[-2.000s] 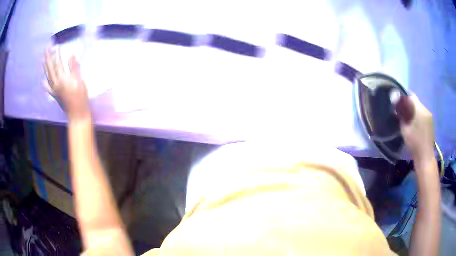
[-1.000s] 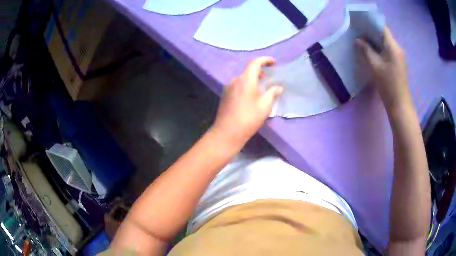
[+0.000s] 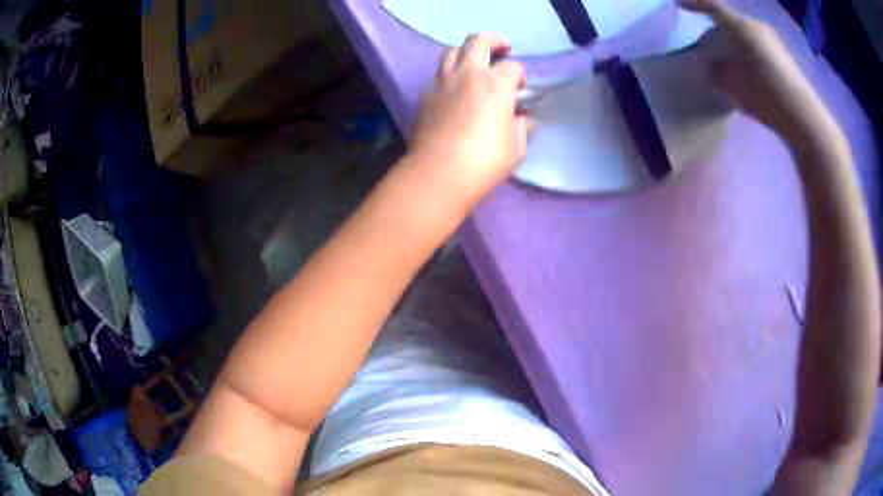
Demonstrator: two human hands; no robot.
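Observation:
A pale curved piece (image 3: 581, 145) lies over the lilac table cover (image 3: 620, 300), with a narrow dark strip (image 3: 639, 116) across its middle. My left hand (image 3: 474, 111) grips the piece's left end near the table's edge. My right hand (image 3: 750, 58) is at its right end, fingers partly hidden, so its hold is unclear. Another pale curved piece (image 3: 484, 21) with a dark strip (image 3: 574, 19) lies just beyond, cut off by the top of the picture.
A brown carton (image 3: 194, 97) stands on the floor at the upper left. A white plastic basket (image 3: 95, 266), a blue item (image 3: 160, 252) and heaped things lie on the floor at the left. A dark item shows at the top right.
The view has shifted right along the table. The held piece now lies closer to the other pale piece. The iron at the right is out of view.

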